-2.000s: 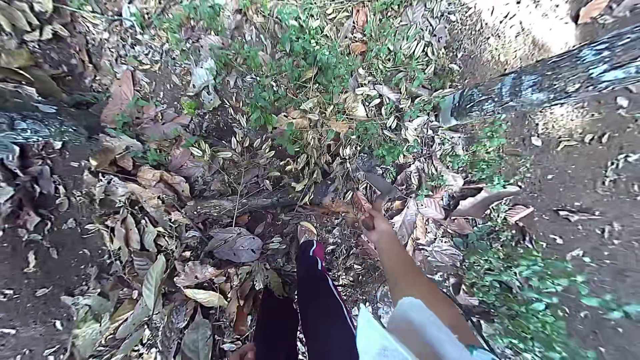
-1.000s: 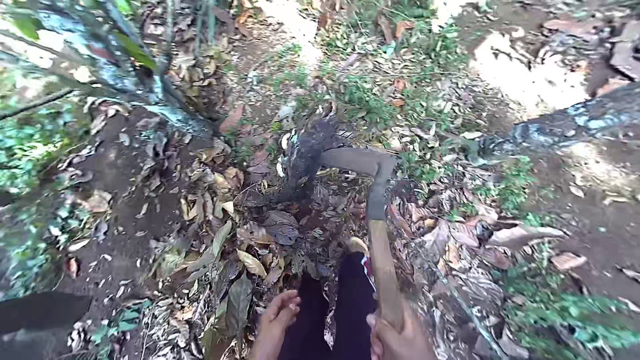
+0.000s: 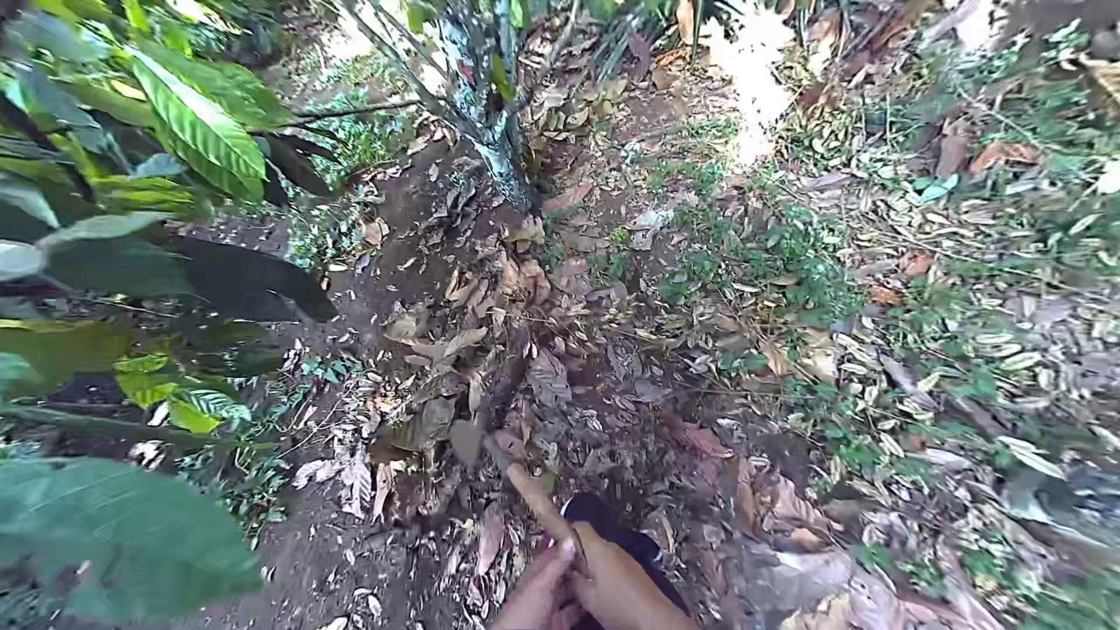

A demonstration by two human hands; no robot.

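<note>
Both hands meet on the wooden handle [image 3: 538,500] of a hoe near the bottom middle. My left hand [image 3: 544,584] wraps the lower end of the handle, and my right hand [image 3: 604,569] grips it right beside. The metal hoe head [image 3: 467,442] is down among dry leaves, a little beyond the hands; part of its blade is hidden or blurred. Dark soil and brown leaf litter [image 3: 547,381] surround it. One dark-clad leg [image 3: 617,525] shows just behind the right hand.
A lichen-spotted tree trunk [image 3: 499,157] rises ahead. Broad green leaves [image 3: 201,131] hang at the left, one large leaf [image 3: 122,538] close at the lower left. Low green weeds [image 3: 787,262] and dry leaves cover ground at the right.
My left hand, apart from the handle one second ago, is now on it beside my right. The hoe head has come down to the leaf litter. The view has swung left.
</note>
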